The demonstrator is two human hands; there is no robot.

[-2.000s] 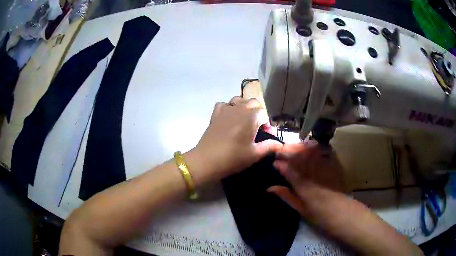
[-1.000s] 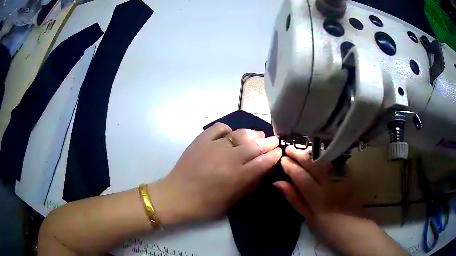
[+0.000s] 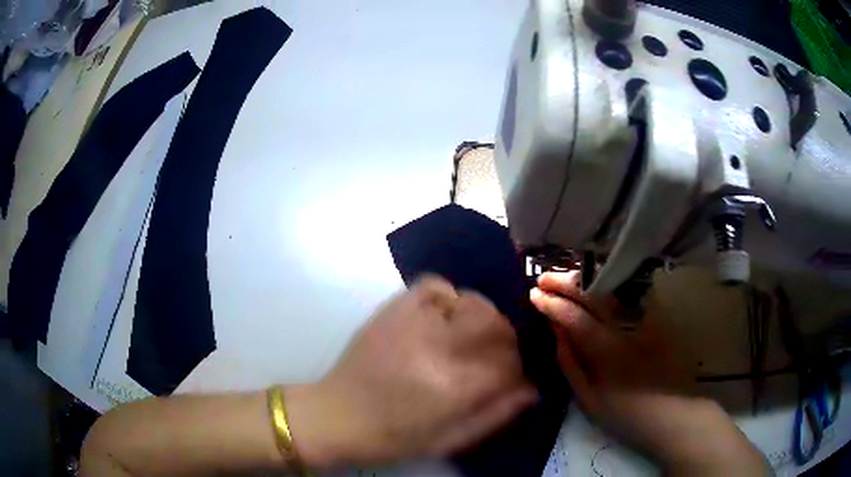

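A dark collar piece (image 3: 457, 244) lies on the machine bed, its angled end left of the needle and its body running down towards me. The presser foot and needle (image 3: 539, 265) are at its right edge, partly hidden. My left hand (image 3: 434, 373), blurred, lies over the middle of the piece with its fingers curled; its fingertips and any grip are hidden. My right hand (image 3: 597, 340) is right of the piece, its fingertips at the edge just below the presser foot; whether it pinches the cloth is unclear.
The white sewing machine head (image 3: 569, 140) fills the upper right. Two dark curved pieces (image 3: 182, 205) lie at left beside a tan board (image 3: 70, 107) with plastic bags. Blue-handled scissors (image 3: 816, 419) and a slim dark tool (image 3: 757, 345) lie at right. The needle plate (image 3: 476, 175) shows behind.
The angled end of the collar piece has come out left of the needle. My left hand has drawn back from the needle towards me. My right hand remains near the presser foot.
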